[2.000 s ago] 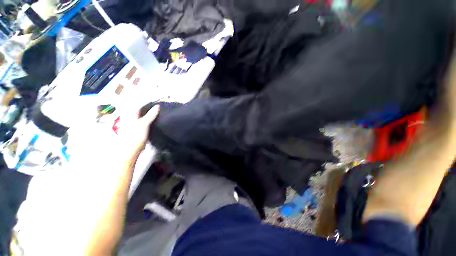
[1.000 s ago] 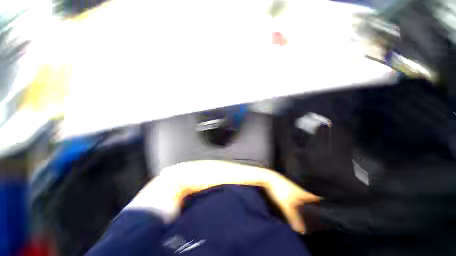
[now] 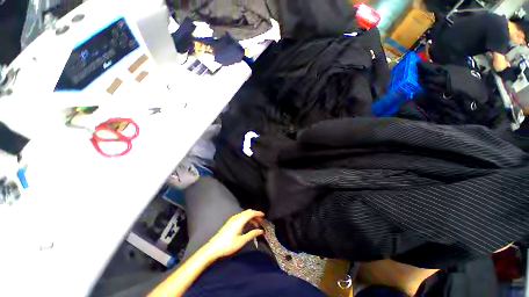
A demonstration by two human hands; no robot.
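A long black garment piece with fine grey pinstripes (image 3: 429, 203) hangs across the right of the view, with plain black cloth at its left end. My left hand (image 3: 246, 227) is over the grey-clad lap by the garment's lower left edge. Its thumb and fingers are apart, and nothing is seen in them. My right forearm shows low at the right, below the garment. The cloth hides my right hand, so its hold cannot be seen.
The white table (image 3: 75, 220) carries red-handled scissors (image 3: 115, 137) and a machine with a dark panel (image 3: 98, 57). A black cloth heap (image 3: 325, 81) lies beyond. A blue crate (image 3: 404, 78), cardboard (image 3: 333, 278) and another person's arm (image 3: 500, 61) also show.
The view has swung from the table's front edge back to the machine side. The pinstriped garment is now spread across the right, and my left hand is beside it.
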